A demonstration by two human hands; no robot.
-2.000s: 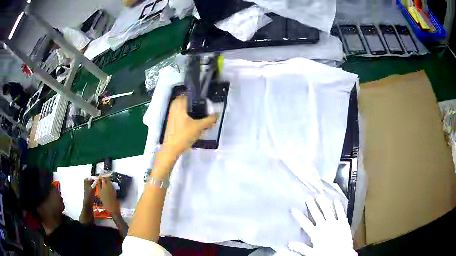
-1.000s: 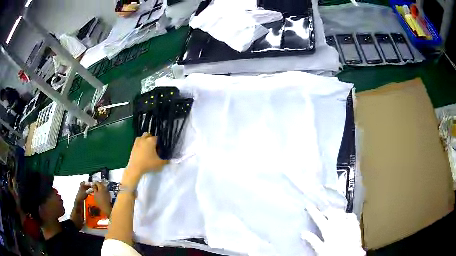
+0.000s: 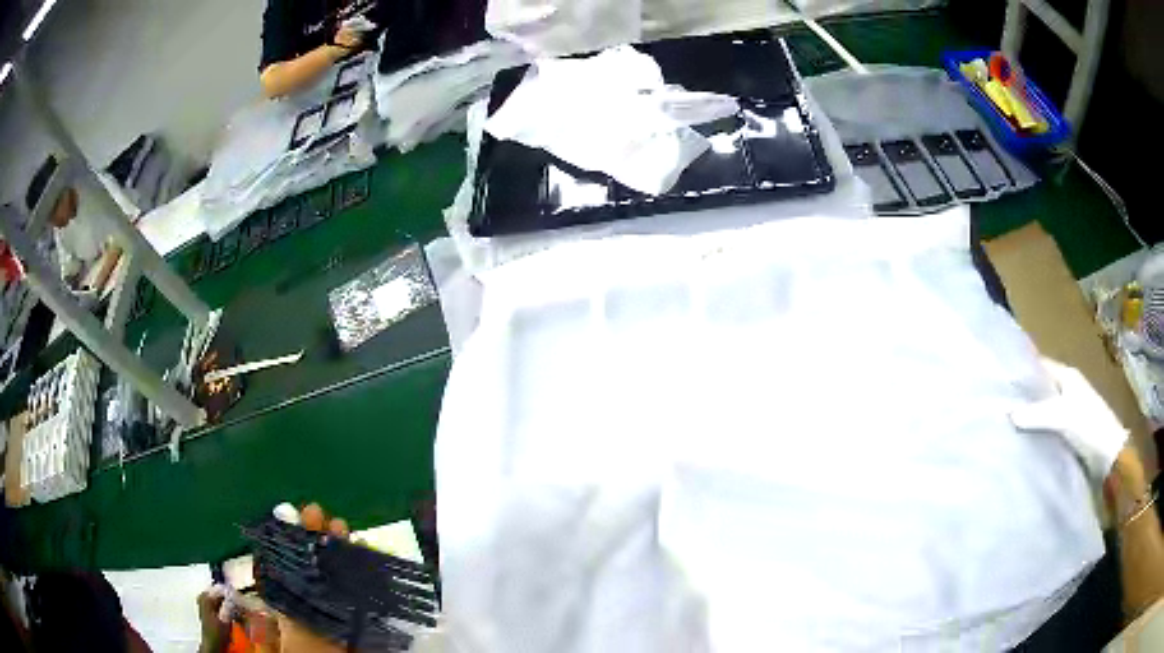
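Note:
My left hand [image 3: 317, 520] is at the lower left, mostly hidden behind a fanned stack of black housings [image 3: 342, 584] that it grips, seen edge-on and held left of the white sheet. A wrinkled white interleaf sheet [image 3: 766, 408] covers the tray in front of me; pocket outlines show faintly through it. My right hand [image 3: 1072, 415], in a white glove, is at the sheet's right edge. Whether its fingers pinch the sheet is hard to tell.
A black blister tray [image 3: 511, 191] with crumpled white sheet [image 3: 613, 115] lies behind. Housings [image 3: 913, 170] lie beyond it, near a blue bin [image 3: 1047, 125]. Cardboard [image 3: 1047, 281] is at right, a clear bag [image 3: 380, 300] left. Neighbouring workers' hands [image 3: 351, 32] show at top left and lower left.
My left hand has carried the fanned stack from the white sheet down to the lower left. My gloved right hand has moved up and right. The sheet is spread wider, covering part of the cardboard.

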